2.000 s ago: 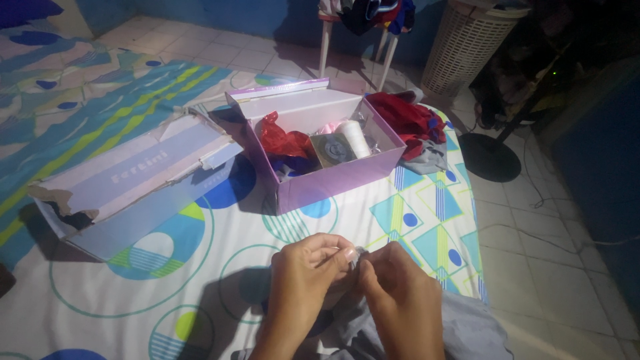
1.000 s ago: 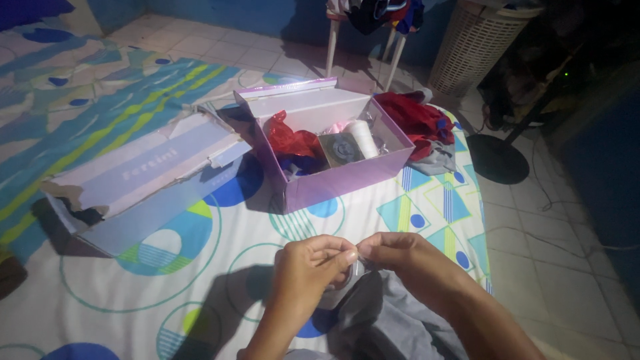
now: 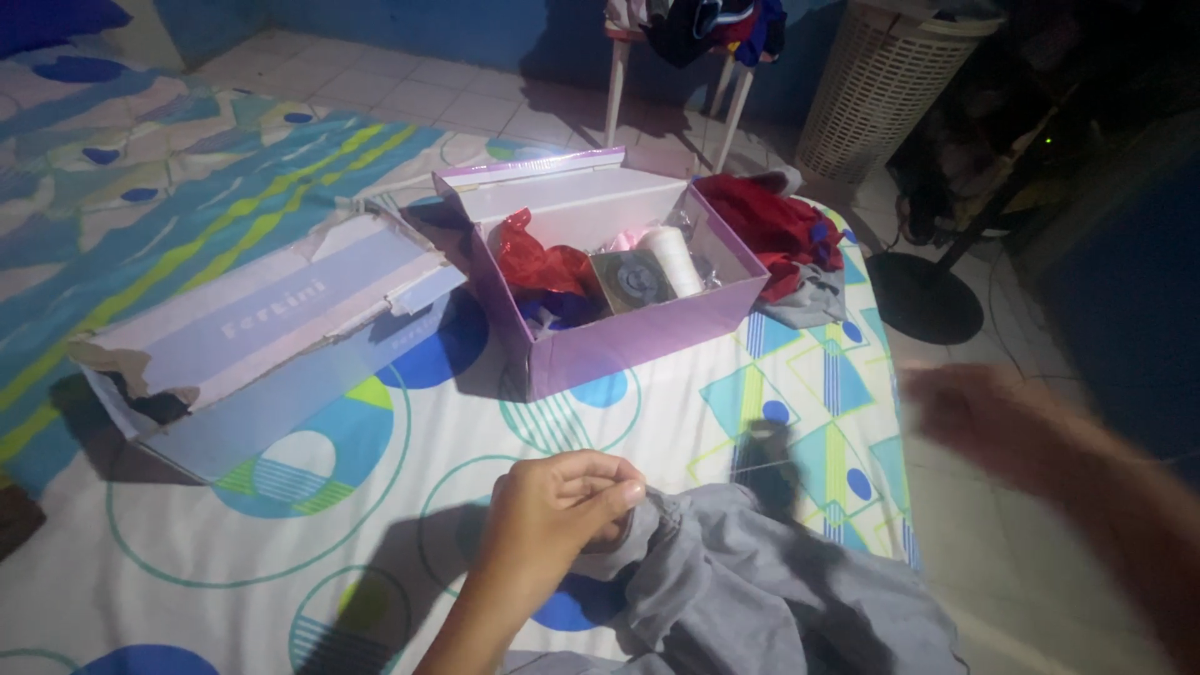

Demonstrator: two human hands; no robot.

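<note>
My left hand (image 3: 567,506) pinches the edge of a grey cloth (image 3: 741,581) that lies bunched at the near side of the bed. Out to the right, past the bed's edge, my right hand (image 3: 966,403) is blurred; whether its fingers hold anything cannot be made out. Beyond my left hand stands an open purple cardboard box (image 3: 647,333). It contains a red plastic wrapper (image 3: 539,258), a white spool or cup-like cylinder (image 3: 671,262) and a dark square packet (image 3: 637,281).
On the patterned bedsheet (image 3: 581,422), a torn light-blue cardboard box (image 3: 281,328) sits at left. Red cloth (image 3: 769,225) lies behind the purple box. Past the bed are a stool (image 3: 617,89) bearing clothes, a wicker-like basket (image 3: 877,94) and a round black stand base (image 3: 928,298).
My right hand has moved away from my left hand, out to the right. One second ago both hands were together at the grey cloth. My left hand stays at the cloth.
</note>
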